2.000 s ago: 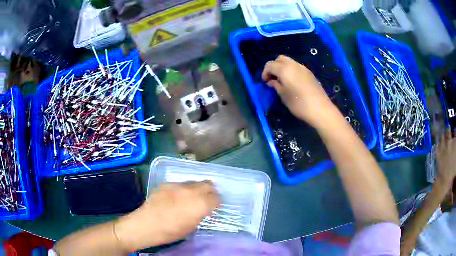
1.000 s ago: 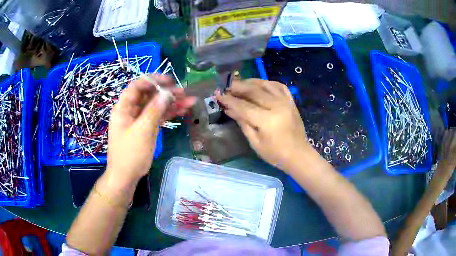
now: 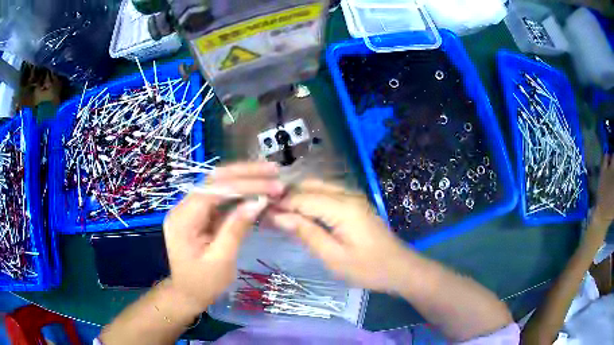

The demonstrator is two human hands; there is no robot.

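My left hand (image 3: 214, 232) and my right hand (image 3: 336, 232) meet fingertip to fingertip in front of the press die (image 3: 283, 137). My left fingers pinch a thin white sleeved lead (image 3: 225, 193), whose far end is hidden between the fingertips. My right fingers are closed around that end; whether they also hold a small ring cannot be told. The silver die block sits on the brown base plate, below the grey press head (image 3: 259, 54) with a yellow label. The clear plastic box (image 3: 357, 304), partly under my hands, holds red-and-white leads.
A blue tray (image 3: 50, 162) heaped with leads is at left. A dark-bottomed blue tray (image 3: 508, 176) with scattered rings is right of the press. Another lead tray (image 3: 584, 214) is farther right. A flat black rectangle (image 3: 128, 259) lies lower left. Another person's arm (image 3: 572, 283) is at the right edge.
My right hand left the ring tray for the die, then came back toward me. My left hand rose from the clear box and now meets the right hand in front of the die.
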